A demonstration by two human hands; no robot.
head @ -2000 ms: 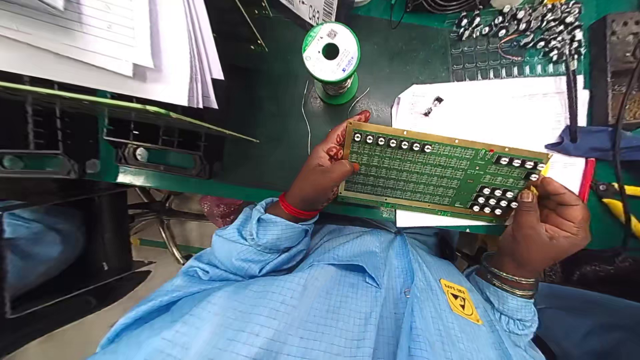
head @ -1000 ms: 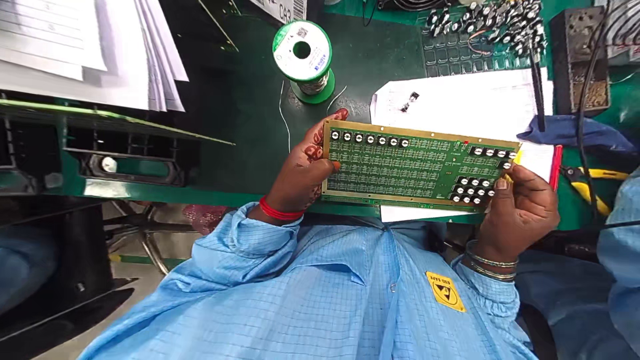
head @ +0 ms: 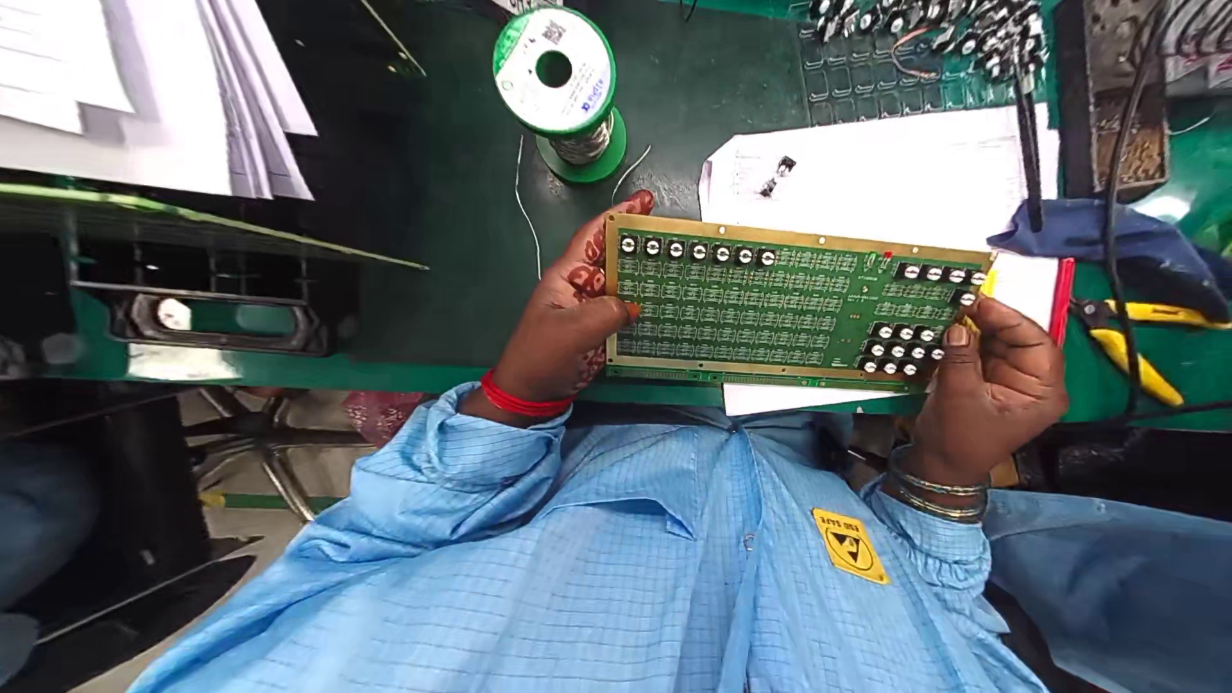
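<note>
A long green printed circuit board (head: 731, 298) is held up over the table's front edge between both hands. My left hand (head: 577, 313) grips its left end, thumb on the face and fingers behind. My right hand (head: 991, 385) has the board's right end, with the thumb and fingertips beside a round black-and-white component (head: 965, 298) at the edge. More such components sit in a row at the board's upper left and in groups on its right side. Two small loose components (head: 778, 176) lie on the white paper (head: 866, 173) behind the board.
A solder wire spool (head: 577, 106) stands behind the board. At the back right are a clear plastic tray (head: 847, 82) with many components, black tweezers (head: 1029, 154), and a metal block. Yellow-handled pliers (head: 1131, 337) and blue cloth (head: 1116, 241) lie right. Papers and a rack (head: 212, 318) stand left.
The view has shifted somewhat. Both hands keep their hold on the board, and nothing else has plainly changed.
</note>
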